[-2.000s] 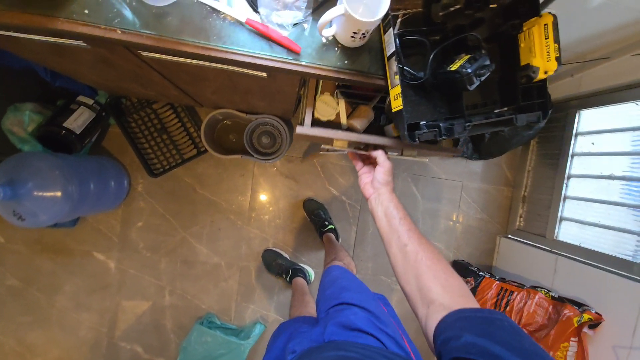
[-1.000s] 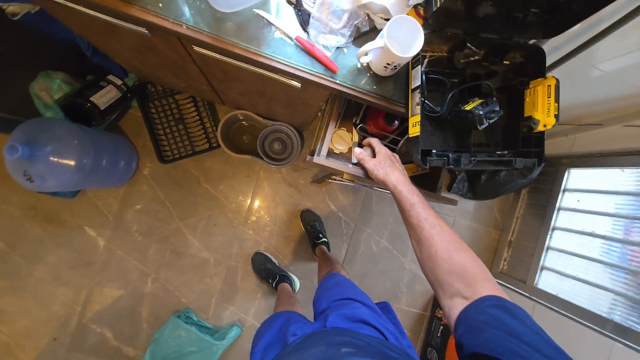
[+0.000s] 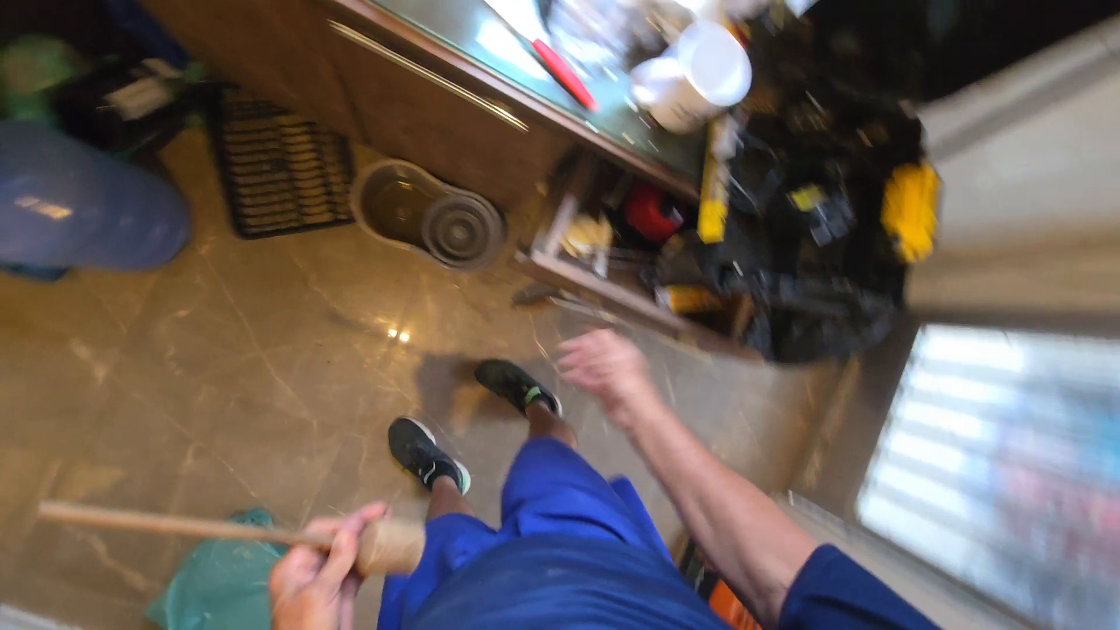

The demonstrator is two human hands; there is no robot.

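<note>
At the lower left, my left hand [image 3: 322, 569] is closed around a wooden tool [image 3: 175, 522] with a long thin stick and a thick light-brown end; its exact kind is too blurred to tell. My right hand [image 3: 605, 366], fingers curled, is just below the pulled-out drawer [image 3: 612, 296] and apart from it; whether it holds anything is blurred. Inside the drawer are a red object [image 3: 652, 213] and a pale yellowish item [image 3: 586, 236]. Above it, on the glass-topped counter, lie a knife with a red handle [image 3: 564, 74] and a white mug [image 3: 710, 66].
A black tool case [image 3: 814, 297] with a yellow part [image 3: 910, 213] overhangs the drawer. On the floor are a grey basin [image 3: 385, 206], a black rack [image 3: 284, 166], a blue water jug [image 3: 87, 197] and a green plastic bag [image 3: 219, 582]. A slatted window [image 3: 989, 472] stands at right.
My right hand has moved out of the drawer, where it was one second ago. My left hand has come into view with the wooden tool in it.
</note>
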